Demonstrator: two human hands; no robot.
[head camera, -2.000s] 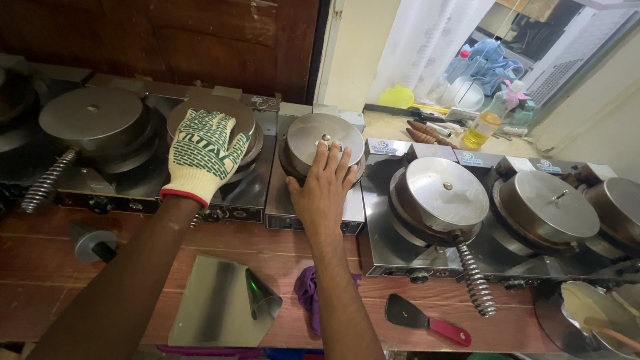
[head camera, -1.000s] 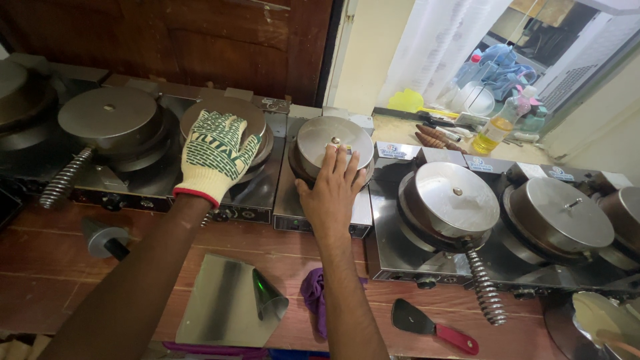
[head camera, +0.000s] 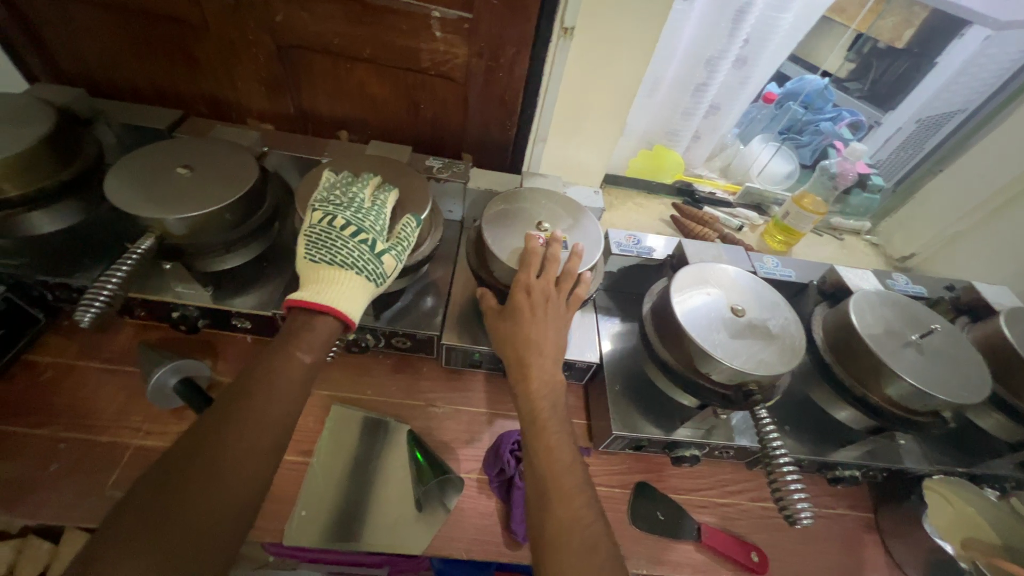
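Observation:
Several round metal waffle-cone irons stand in a row. My left hand (head camera: 352, 236), in a cream knit glove with green grip print and a red cuff, lies flat on the dark lid of one iron (head camera: 308, 188). My bare right hand (head camera: 540, 312) rests with spread fingers on the silver lid of the neighbouring iron (head camera: 512, 212), near its knob. To the right, a silver iron (head camera: 720, 328) has a coiled spring handle (head camera: 784, 472). Below my hands lie a square metal plate (head camera: 344, 480) with a dark shiny cone-like piece (head camera: 432, 472) on it, and a purple cloth (head camera: 506, 472), partly behind my right forearm.
A cone-shaped tool with a black handle (head camera: 172, 380) lies at the left. A red-handled spatula (head camera: 696, 528) is on the wooden counter; a pot of batter (head camera: 972, 520) stands at the lower right. The sill holds a bottle of yellow liquid (head camera: 792, 220) and brown cones (head camera: 704, 226).
Both hands stay on the same two lids. The view has shifted slightly; nothing else has plainly changed.

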